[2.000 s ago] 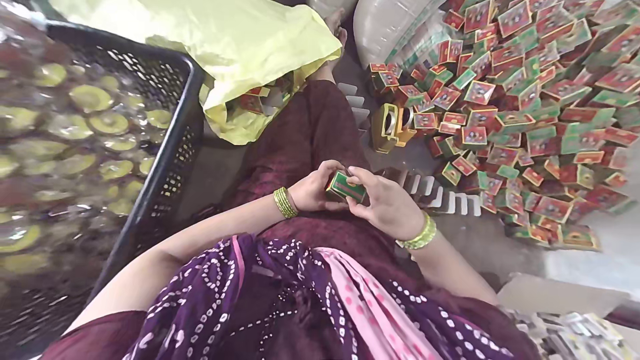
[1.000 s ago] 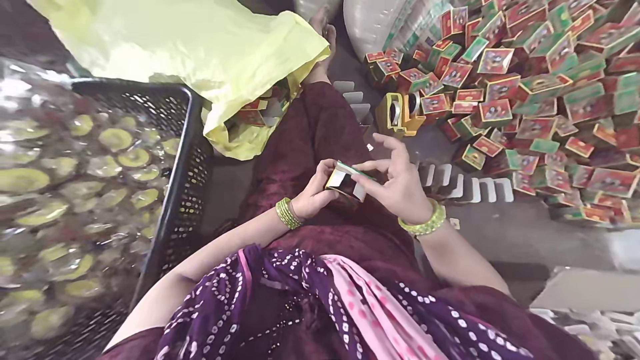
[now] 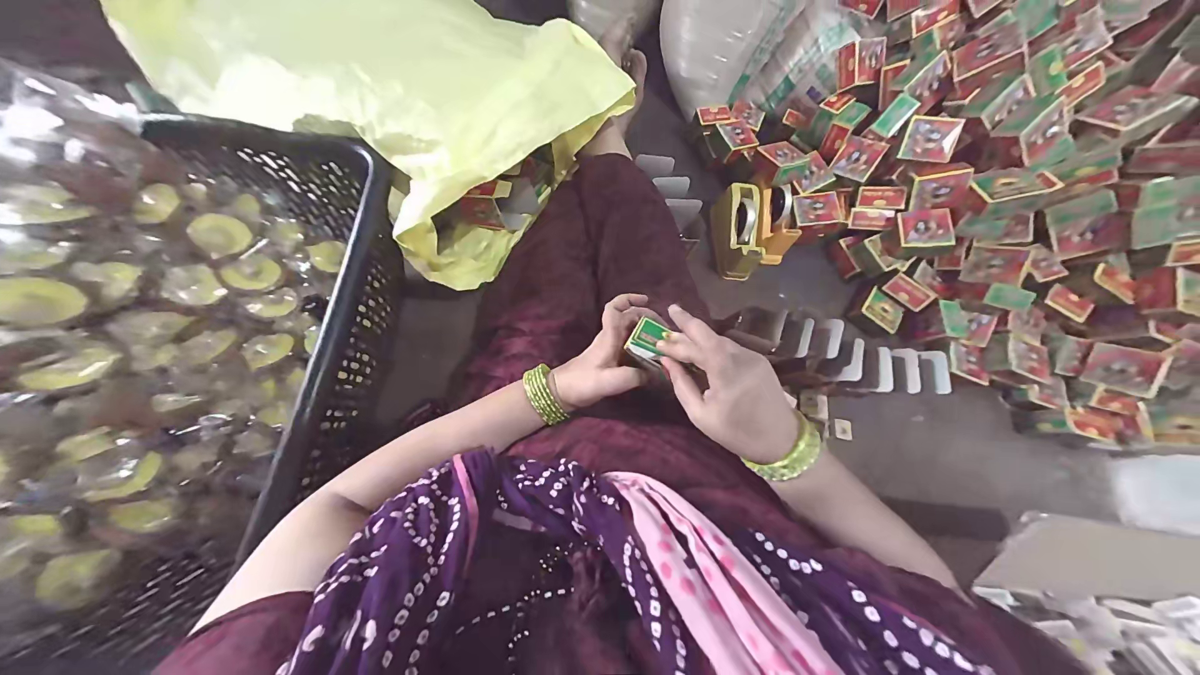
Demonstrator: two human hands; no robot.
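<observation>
A small green and red cardboard box (image 3: 649, 339) with a yellow edge is held above my lap. My left hand (image 3: 607, 361) grips it from the left, thumb below and fingers behind. Against its right side and top rest the fingers of my right hand (image 3: 727, 380); whether they grip it is unclear. White shows on the near face of the box. Right of my legs lies a row of pale flat pieces (image 3: 853, 361), and a yellow tape dispenser (image 3: 741, 230) stands beyond it.
A black plastic basket (image 3: 361, 234) of clear-wrapped yellow round items stands at the left. Yellow sheeting (image 3: 394, 84) partly covers more boxes. A large pile of red and green boxes (image 3: 994, 262) spreads at the right. An open carton (image 3: 1087, 558) holds small pieces at the lower right.
One second ago the box showed a white, apparently open end and my right fingers were raised; now its green face shows and those fingers lie against it.
</observation>
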